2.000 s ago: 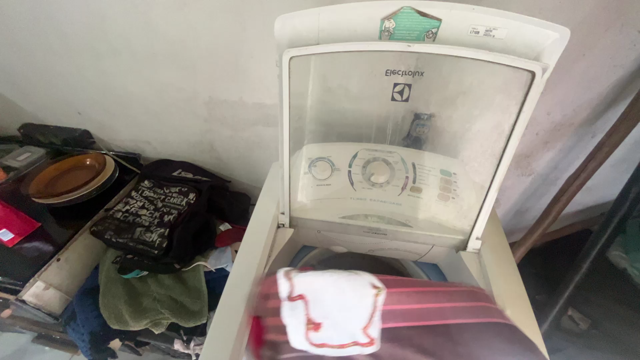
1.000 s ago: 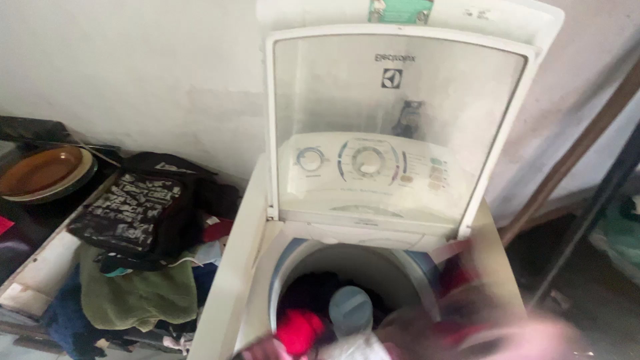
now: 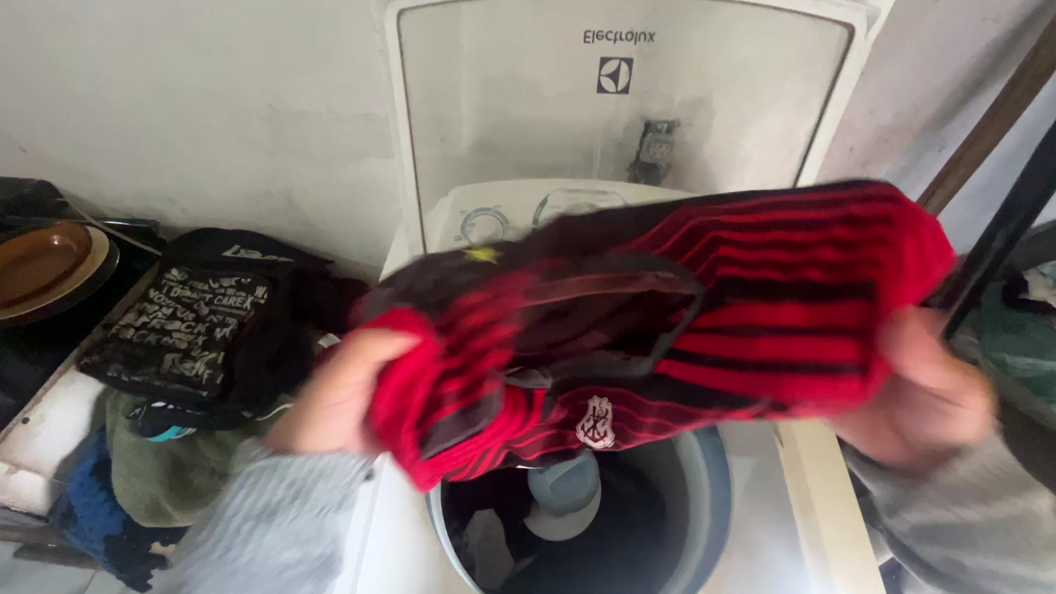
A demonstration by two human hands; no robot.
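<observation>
A red-and-black striped jersey (image 3: 767,330) with a white crest is stretched between both hands above the open tub of a top-loading washing machine (image 3: 709,495). My left hand (image 3: 338,396) grips the jersey's left side, its thumb over the red fabric. My right hand (image 3: 936,392), blurred, holds the opposite end. Both wrists are in grey sleeves. Below the jersey, the agitator (image 3: 565,487) stands in the tub with dark clothes and a pale piece of cloth (image 3: 487,549) around it. The jersey covers part of the control panel.
The raised Electrolux lid (image 3: 528,107) leans near the wall. At left, a black printed garment (image 3: 198,322) lies over an olive cloth (image 3: 177,470) and a blue one (image 3: 103,511), beside stacked plates (image 3: 41,260). Wooden (image 3: 990,124) and black poles (image 3: 1011,223) slant at right.
The jersey is now spread out between my hands above the tub; one second ago blurred red cloth was low at the tub's front. The view has moved closer to the machine.
</observation>
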